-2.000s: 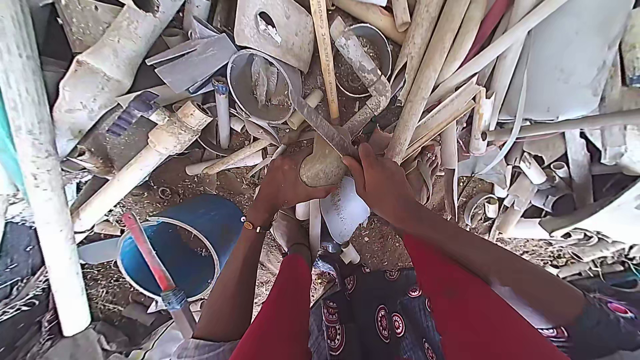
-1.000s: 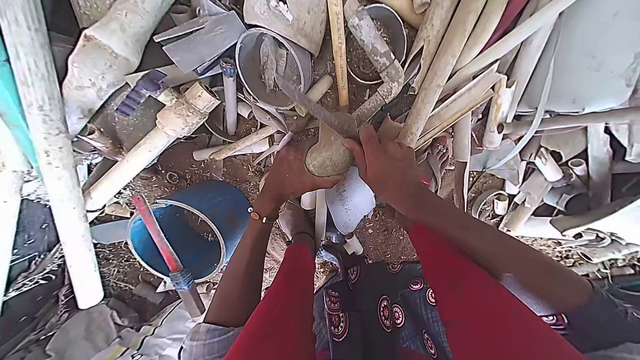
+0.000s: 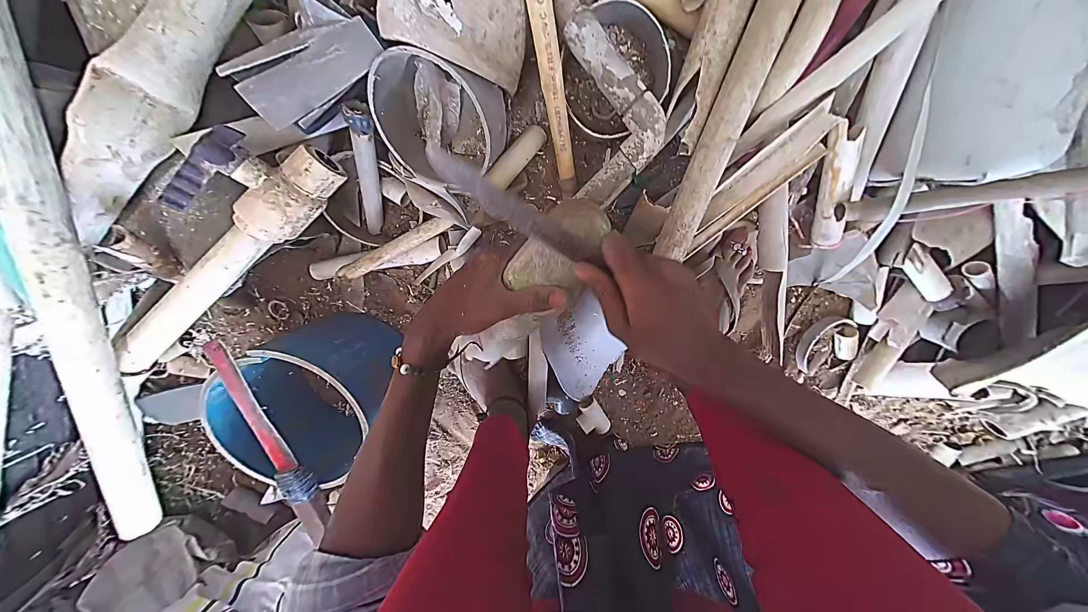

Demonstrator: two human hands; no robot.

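My left hand grips a rounded, dirty pale piece, seemingly a plastic pipe fitting, from its left side, with the thumb over its near edge. In my right hand is the near end of a long dull metal blade, likely a large knife. The blade lies across the top of the fitting and points up and left toward a cut grey pipe ring. My palm hides its handle. Below the fitting, a pale plastic piece with dirt on it sits between my forearms.
A blue container lies at lower left, a red-ended rod leaning across its mouth. Beyond my hands are a grey pipe ring, a bucket of debris, a yellow pipe and long pale pipes. Scrap pipe pieces crowd the right.
Both hands stay around the fitting and the blade. The blade's angle over the fitting has shifted slightly. The view has moved a little.
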